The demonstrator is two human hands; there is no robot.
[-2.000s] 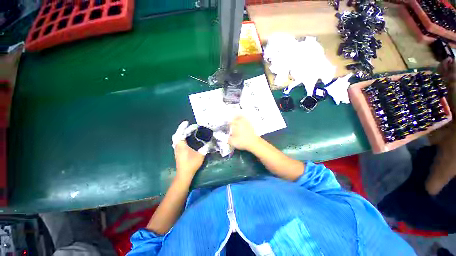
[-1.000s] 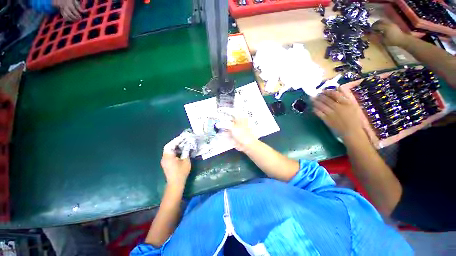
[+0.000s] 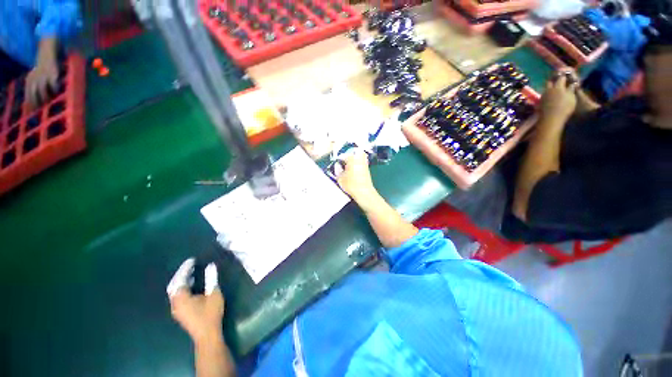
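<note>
My left hand (image 3: 197, 298), with white coverings on its fingertips, is over the green mat at lower left. Its thumb and fingers are apart; something dark shows between them, but I cannot tell if it is a held piece. My right hand (image 3: 355, 175) is right of the paper, its fingertips on a small dark watch head (image 3: 337, 166). Another dark piece (image 3: 383, 153) lies beside it. The printed paper sheet (image 3: 284, 210) lies flat between my hands. A greyish-white crumpled cloth (image 3: 227, 240) lies at its left edge.
A metal arm (image 3: 210, 85) crosses to the paper. Beyond are an orange-red box (image 3: 258, 118), white wipes (image 3: 335, 118) and a dark pile (image 3: 393, 55). A pink tray (image 3: 466, 177) stands right. Red trays (image 3: 77, 125) stand left and back. Co-workers are at both sides.
The view has turned right. My hands have parted; my right hand has moved to the dark pieces. The cloth is out of my hands. The right co-worker's hand has drawn back from the pieces.
</note>
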